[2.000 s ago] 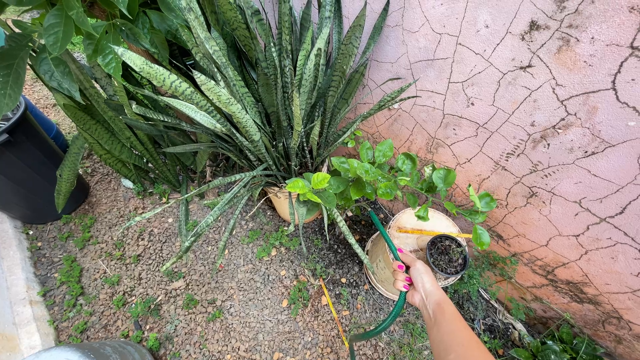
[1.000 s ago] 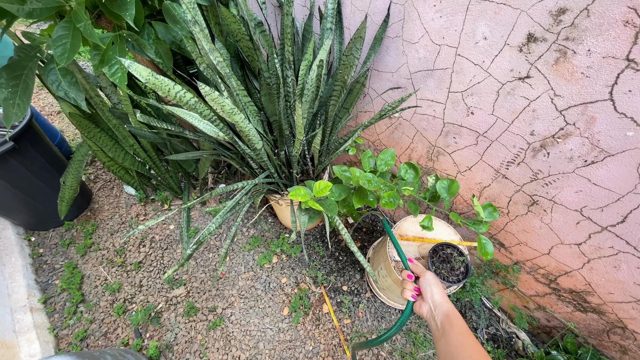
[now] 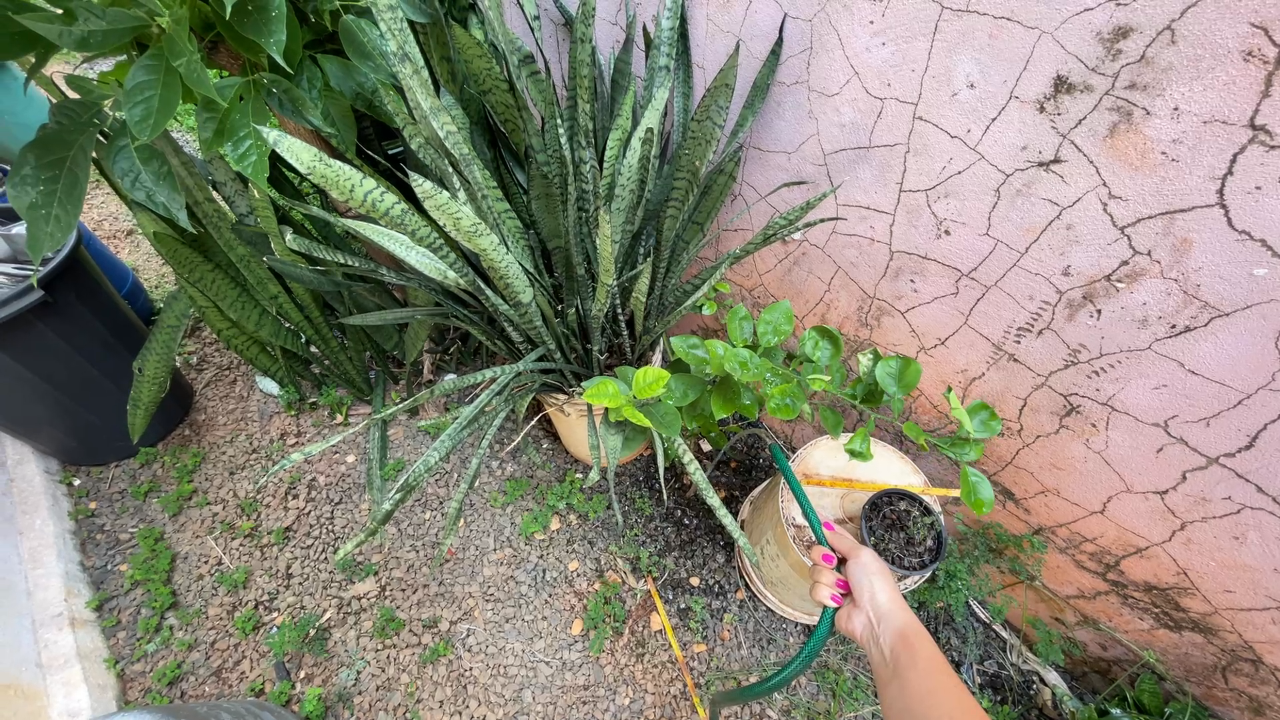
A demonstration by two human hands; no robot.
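Observation:
My right hand is closed around a green garden hose, whose upper end points up and left toward the base of a leafy green plant. Beside and beneath the hand stands an overturned cream bucket. On it sit a small black pot of soil and a yellow strip. Left of the hose end, a tan pot stands below a large clump of snake plants. Whether water leaves the hose cannot be made out. My left hand is out of view.
A cracked pink wall rises behind and to the right. At the left stand a black bin and a concrete edge. Gravel with small weeds covers the ground, where another yellow strip lies. A rounded grey rim shows at the bottom left.
My right hand, holding the hose throughout, has shifted slightly right and down relative to the bucket, and the hose end now lies nearer the bucket's left side.

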